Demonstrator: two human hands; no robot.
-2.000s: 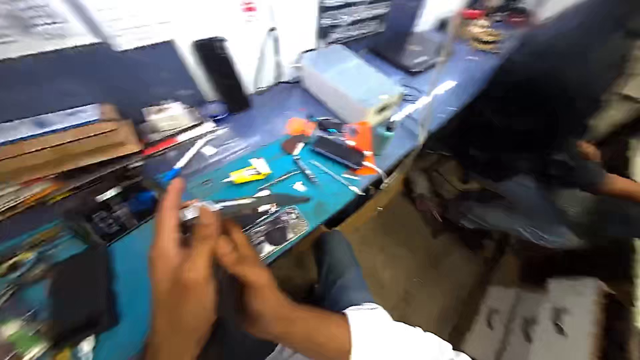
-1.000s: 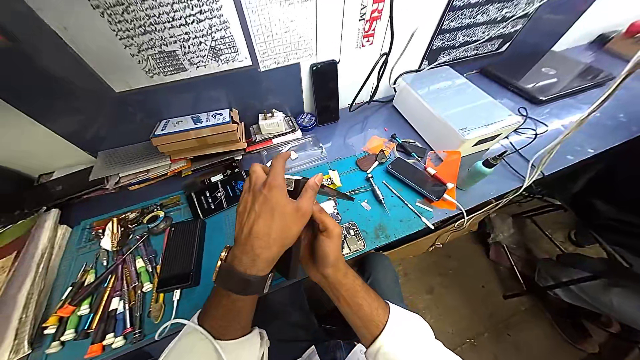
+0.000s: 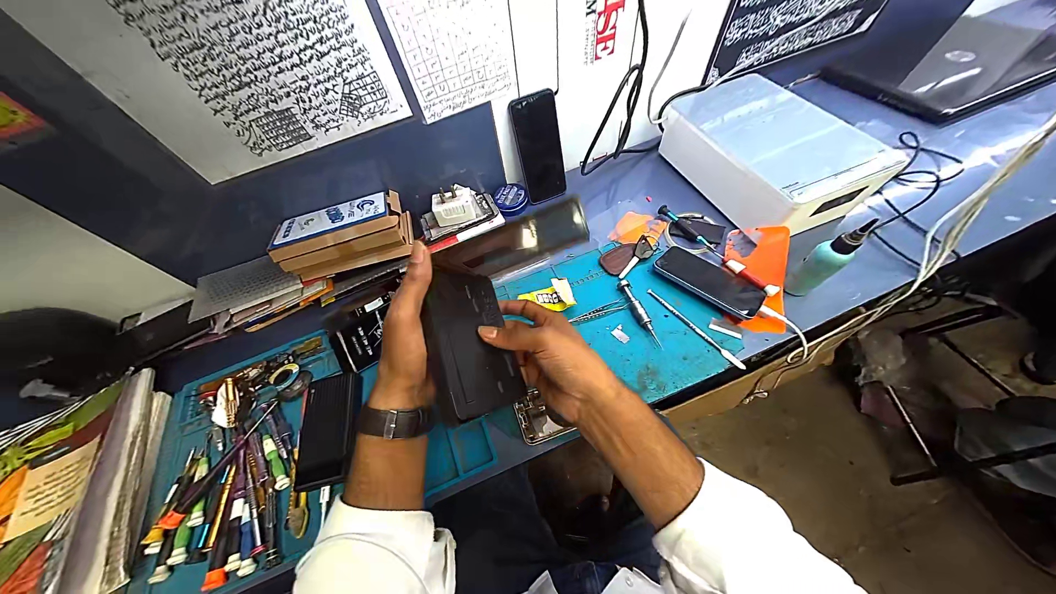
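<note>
A flat black rectangular panel, perhaps a phone back or case (image 3: 468, 355), is held above the blue work mat (image 3: 676, 367). My left hand (image 3: 404, 338) supports its left edge, thumb side up. My right hand (image 3: 553, 351) grips its right edge with thumb and fingers. Beneath my right hand lies an opened phone body (image 3: 536, 422), partly hidden. A precision screwdriver (image 3: 638, 312), tweezers (image 3: 600, 312), a white-tipped stick (image 3: 695, 327) and a yellow packet (image 3: 548, 296) rest on the mat to the right.
Many screwdrivers (image 3: 239, 487) and a black ribbed device (image 3: 327, 431) lie at left. Cardboard boxes (image 3: 342, 239) and a charger (image 3: 454, 206) stand behind. To the right are a phone (image 3: 709, 282), a green bottle (image 3: 829, 260), a white machine (image 3: 780, 148) and hanging cables (image 3: 932, 256).
My hands have moved apart to either side of the black panel, which now shows its broad face. The view has swung since the oldest frame.
</note>
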